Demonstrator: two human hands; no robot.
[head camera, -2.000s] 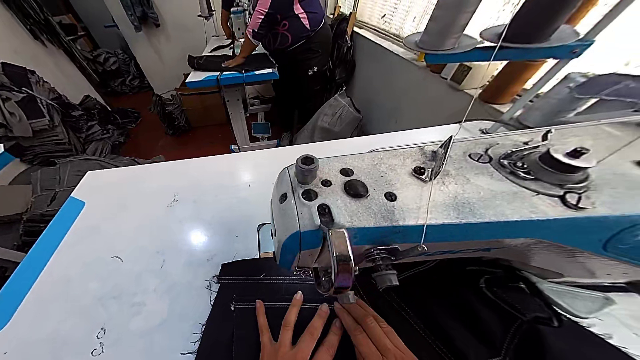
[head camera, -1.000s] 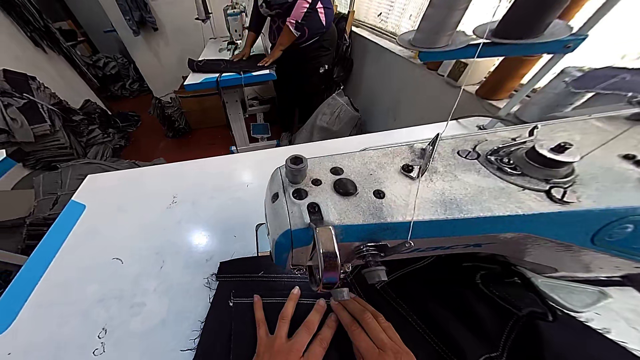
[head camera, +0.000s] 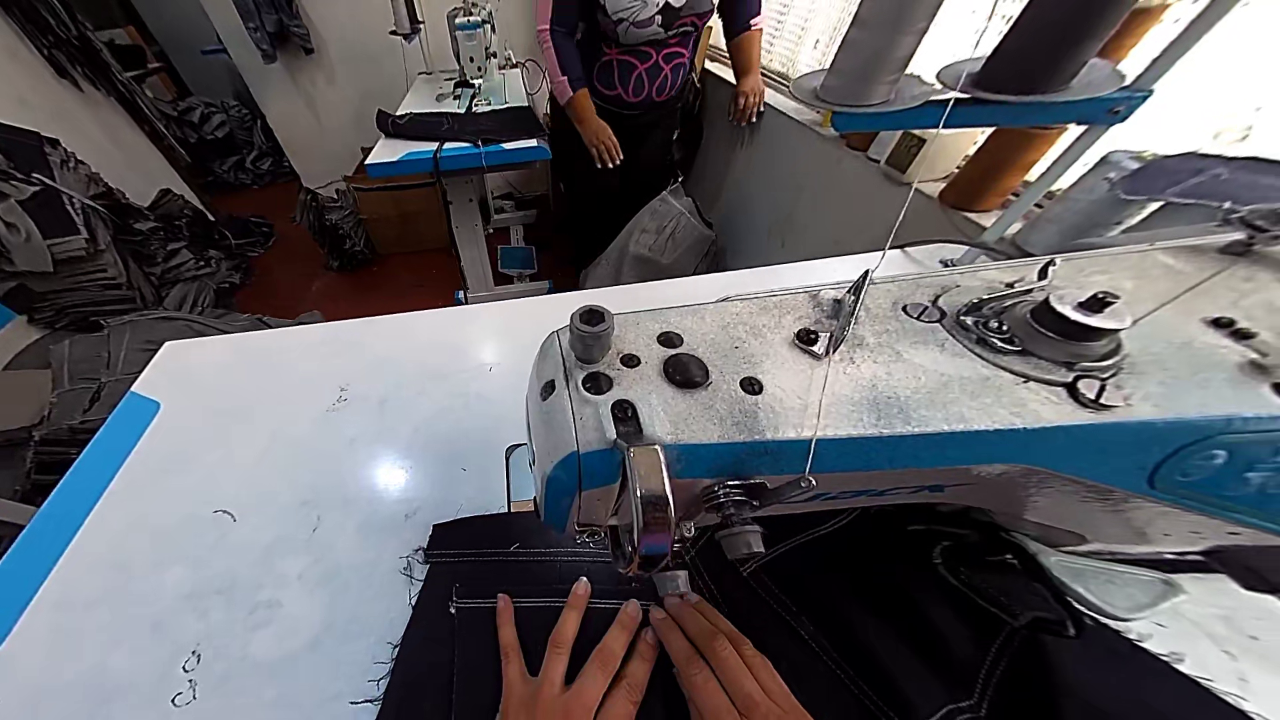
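Observation:
Dark denim fabric (head camera: 860, 610) with pale double stitching and a frayed left edge lies under the head of a Jack industrial sewing machine (head camera: 780, 400). My left hand (head camera: 580, 660) rests flat on it with spread fingers, over a stitched seam of a pocket-like patch. Beside it, touching near the fingertips, my right hand (head camera: 715, 660) lies flat with its fingers together, just in front of the needle area. The needle and presser foot are mostly hidden behind the machine head. A pale thread (head camera: 905, 215) runs down to the machine.
Large thread cones (head camera: 880, 50) stand on a blue rack at upper right. The white table (head camera: 300, 450) has a blue edge. Beyond it, a person (head camera: 650, 90) stands by another sewing machine (head camera: 475, 45) and a table with dark cloth (head camera: 460, 124). Garment piles (head camera: 130, 240) lie at left.
The other person has straightened up and taken both hands off the dark cloth on the far table. My hands stay flat on the denim with little plain change.

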